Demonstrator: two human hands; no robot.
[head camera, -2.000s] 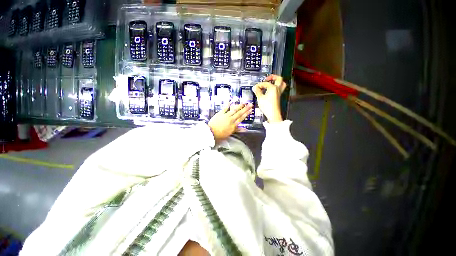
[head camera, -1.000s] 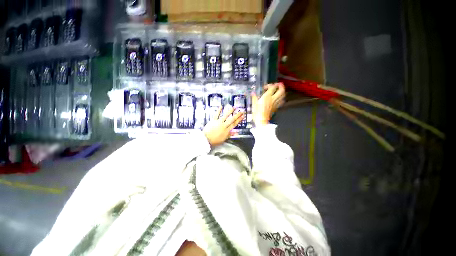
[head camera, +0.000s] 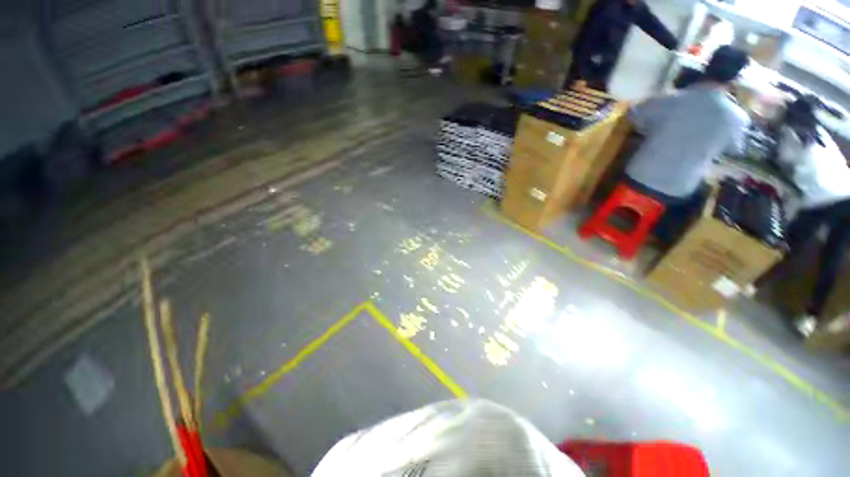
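Note:
Neither of my hands is in view. A white sleeve or shoulder of my clothing (head camera: 457, 442) shows at the bottom edge. Nearest in front of me, at the lower left, a red-wrapped bundle (head camera: 191, 452) has several thin wooden sticks (head camera: 158, 363) standing out of it. A red object (head camera: 643, 458), perhaps a stool, is cut off by the bottom edge. The tray of phones is out of the picture.
Grey floor with yellow lines (head camera: 424, 354). At the upper right, a person in grey (head camera: 690, 140) sits on a red stool (head camera: 624, 219) between cardboard boxes (head camera: 550, 168); other people are near. A tray stack (head camera: 473, 149) stands beside the boxes. Grey racks (head camera: 140, 70) are upper left.
The view has swung from the bench and phone tray to the open floor and other workers. Both hands and the phones have left the picture. The sticks now show at the lower left.

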